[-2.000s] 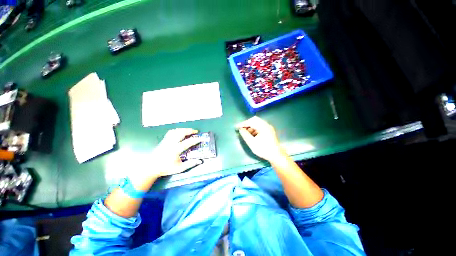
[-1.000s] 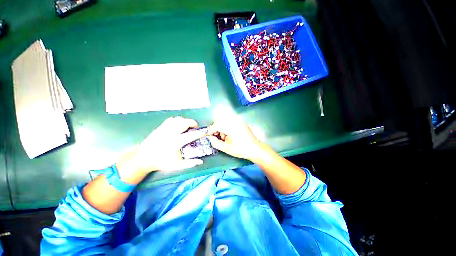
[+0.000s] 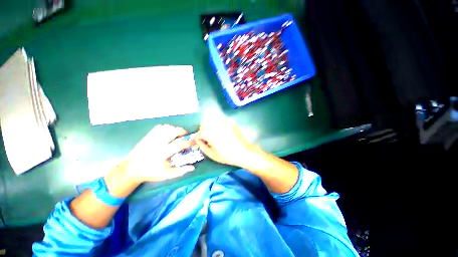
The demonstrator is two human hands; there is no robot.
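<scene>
A small circuit board (image 3: 187, 156) with silvery parts lies at the bench's near edge, partly covered by my hands. My left hand (image 3: 155, 154) grips it from the left, fingers over its top and thumb along its near side. My right hand (image 3: 221, 141) is at the board's right end, with thumb and fingertips together over it. Glare and blur hide whether a small part is between them. A blue bin (image 3: 301, 52) holds a heap of tiny red, white and dark parts (image 3: 256, 62), beyond my right hand.
A white sheet (image 3: 143, 94) lies beyond my left hand. Stacked pale cardboard sheets (image 3: 22, 113) are at far left. A black unit (image 3: 213, 24) sits behind the bin, another unit (image 3: 47, 10) at the upper left. A thin silvery stick (image 3: 309, 103) lies right of the bin. Dark stacked trays (image 3: 371, 65) stand at right.
My right hand has come from the right of the board, where it was two seconds ago, onto its right end. My left hand still holds the board. The view has also shifted.
</scene>
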